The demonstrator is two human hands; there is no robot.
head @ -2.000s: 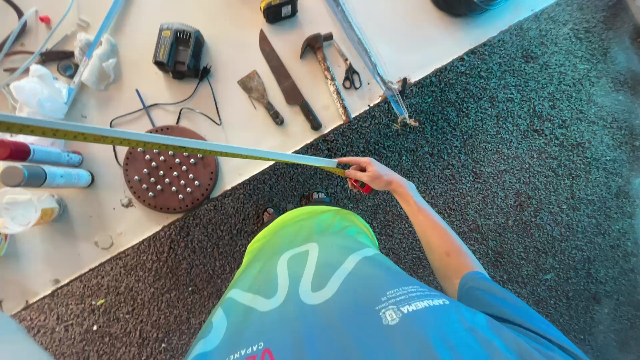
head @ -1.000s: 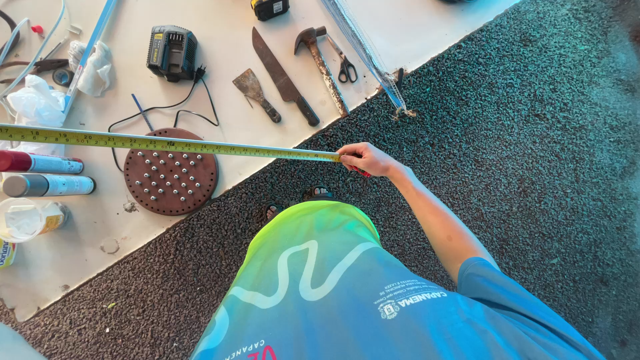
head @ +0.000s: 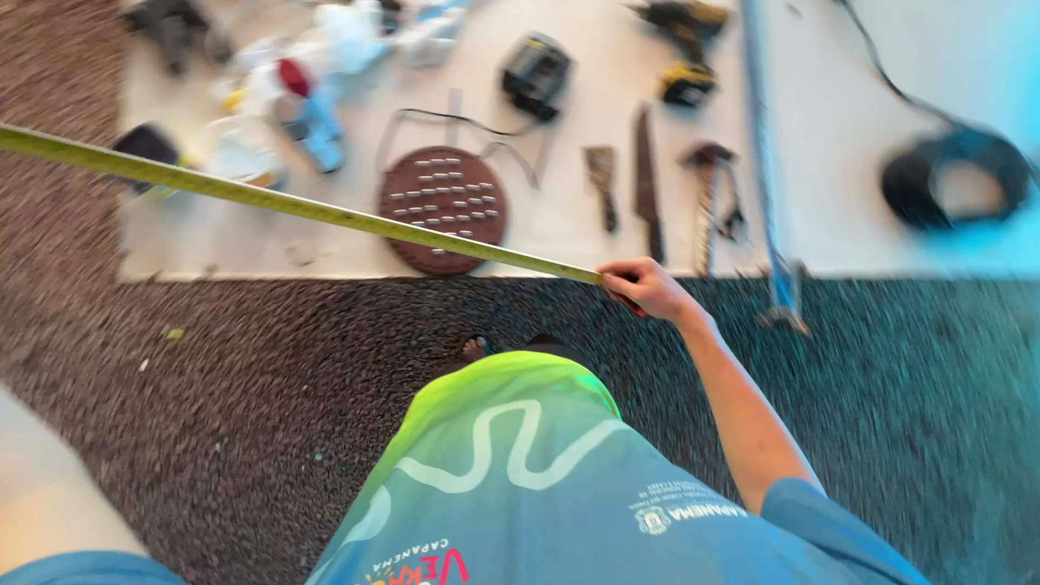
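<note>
My right hand (head: 646, 286) is closed around a tape measure's red and black case (head: 632, 305). From it the yellow blade (head: 349, 218) runs out to the left edge of the view, crossing over a round brown disc studded with metal pieces (head: 443, 191). At the lower left a blurred part of my left arm (head: 57, 487) shows; my left hand is outside the view. Beyond my right hand lie a scraper (head: 603, 187), a long knife (head: 647, 187), a hammer (head: 705, 203) and scissors (head: 734, 219).
On the pale sheet (head: 325, 264) lie a battery charger (head: 536, 75) with its cord, a cordless drill (head: 686, 45), a coil of black cable (head: 955, 180), spray cans (head: 321, 134) and plastic bags (head: 349, 36). A long clear-wrapped strip (head: 768, 162) overhangs the sheet's edge onto dark, rough ground (head: 268, 390).
The view has swung round to the left, with motion blur. My right hand still holds the tape case. The left arm's blurred part now shows larger at the lower left.
</note>
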